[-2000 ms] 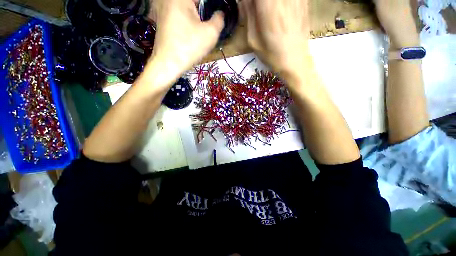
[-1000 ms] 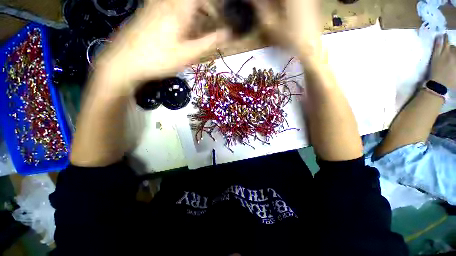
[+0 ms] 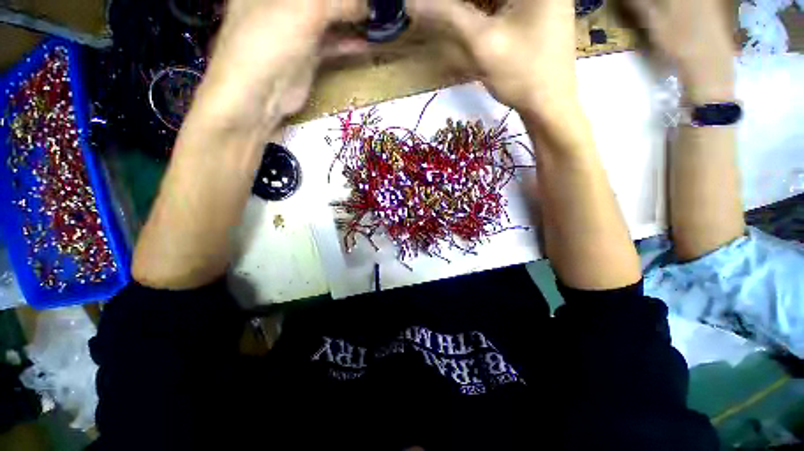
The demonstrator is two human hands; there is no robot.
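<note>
A small round black housing (image 3: 386,19) is at the top edge between my hands, partly cut off. My left hand (image 3: 286,53) is blurred and cut off at the top; its fingers hold the housing's left side. My right hand (image 3: 507,44) is right of the housing, its fingers near it and partly out of view; its grip is unclear. A tangled heap of red and dark leads (image 3: 428,189) with metal ends lies on white sheets (image 3: 617,158) below my hands. Another black housing (image 3: 278,172) sits beside my left forearm, partly hidden by it.
A blue tray (image 3: 119,286) of red and gold parts is at far left. Black housings (image 3: 174,92) are piled at upper left. A small black block (image 3: 599,36) lies on the brown board (image 3: 423,75). Another person's arm (image 3: 705,185) with a wrist band is at right.
The held housing has moved left and up. Of the two housings by my left forearm, only one now shows, further left. The other person's arm has swung up and left.
</note>
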